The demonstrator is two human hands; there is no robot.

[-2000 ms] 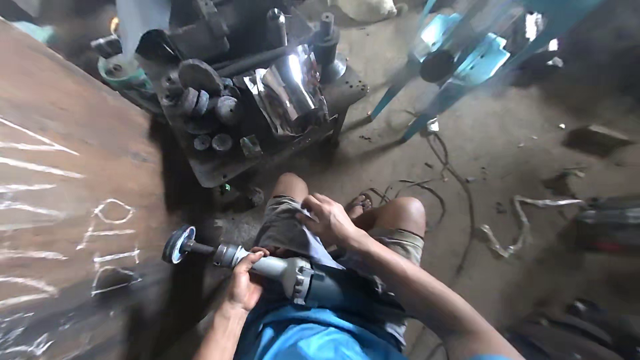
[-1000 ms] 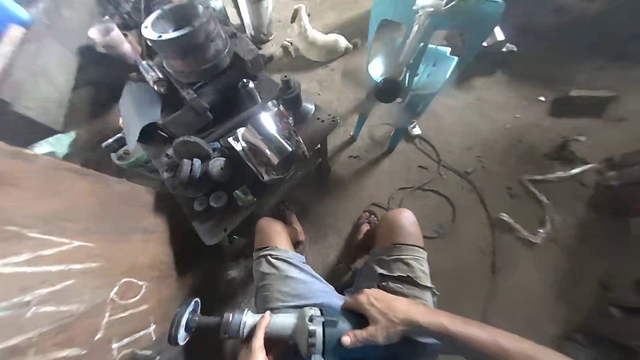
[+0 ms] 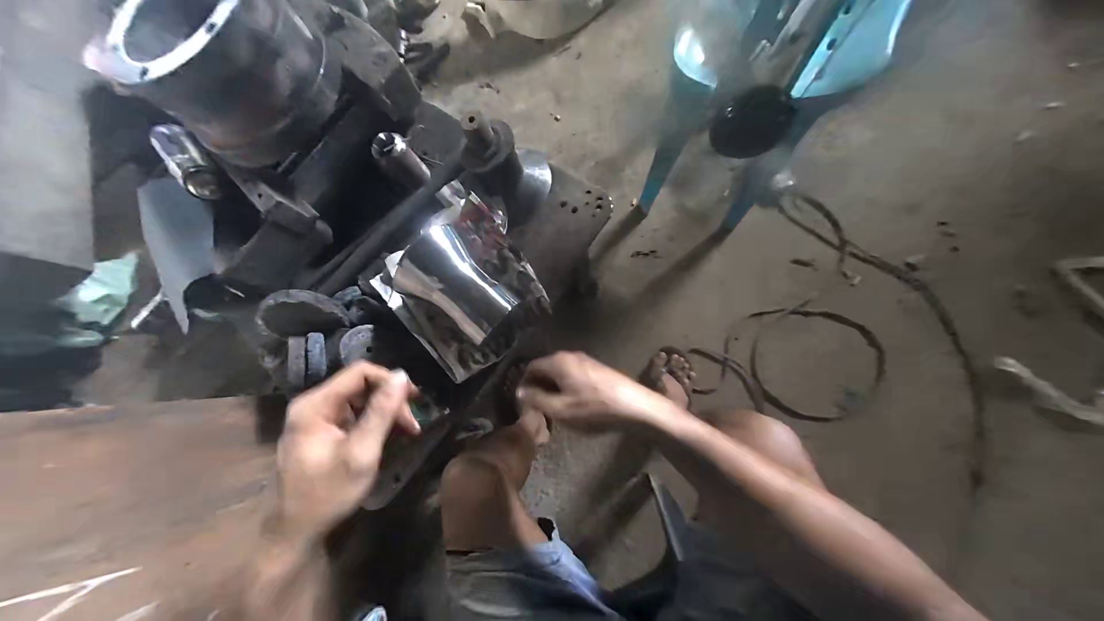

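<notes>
My left hand (image 3: pixel 332 440) is raised at the near edge of the cluttered metal bench (image 3: pixel 569 216), its thumb and fingers curled near each other. Blur hides whether something small is between them. A small green-marked piece (image 3: pixel 427 410) lies just beyond its fingertips. Over my lower legs is my right hand (image 3: pixel 573 388), fingers bent, blurred, its contents unclear. Beyond both hands, a shiny curved metal sheet (image 3: pixel 457 289) rests on the bench, beside several round abrasive discs (image 3: pixel 302 315). The power tool's wheel seems to show only as a sliver (image 3: pixel 375 614) at the bottom edge.
A large flanged metal cylinder (image 3: pixel 250 86) stands at the upper left. A rusty plate (image 3: pixel 129 483) with chalk marks fills the lower left. Turquoise plastic furniture (image 3: pixel 742 172) is at the upper right, with a cable (image 3: pixel 936 302) looping over the floor. My feet and knees are beside the bench.
Both hands have come off the power tool and moved forward toward the bench. The tool, gripped across my lap earlier, is now mostly out of sight. The view has shifted toward the bench.
</notes>
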